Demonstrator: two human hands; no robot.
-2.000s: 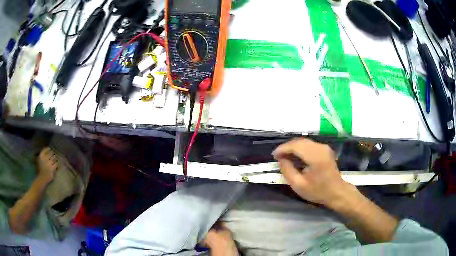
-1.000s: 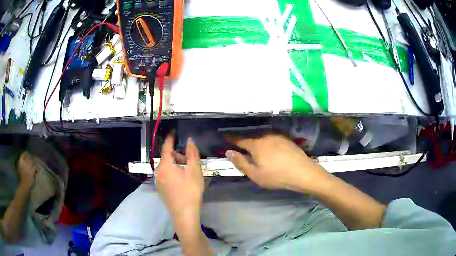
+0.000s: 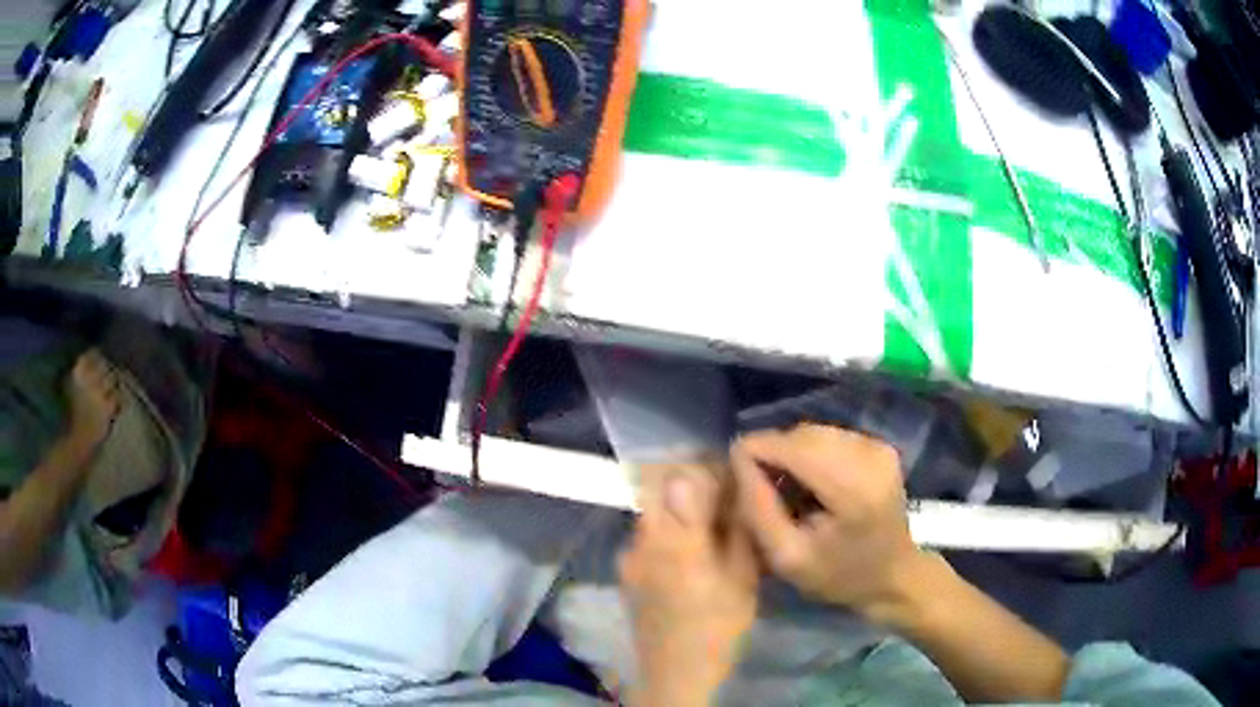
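Observation:
My left hand (image 3: 688,573) is blurred and held over the drawer's front edge (image 3: 553,472). It grips the lower part of a greyish, see-through plastic bag (image 3: 661,401), which stands up from the fingers across the drawer opening. My right hand (image 3: 832,514) is beside it on the right, fingers curled in towards the left hand. Whether the right fingers hold part of the bag is hidden by the hand and blur. The bag's contents cannot be made out.
The orange multimeter (image 3: 546,104) lies on the white bench, its red lead hanging over the drawer. White and yellow blocks (image 3: 404,173) lie left of it. Green tape (image 3: 923,249) and a thin rod (image 3: 1016,180) are right. Another person's arm (image 3: 62,463) shows far left.
Both hands were inside or over the drawer opening a second ago. Now they are close together, nearer my lap, with the see-through bag out. The view has shifted.

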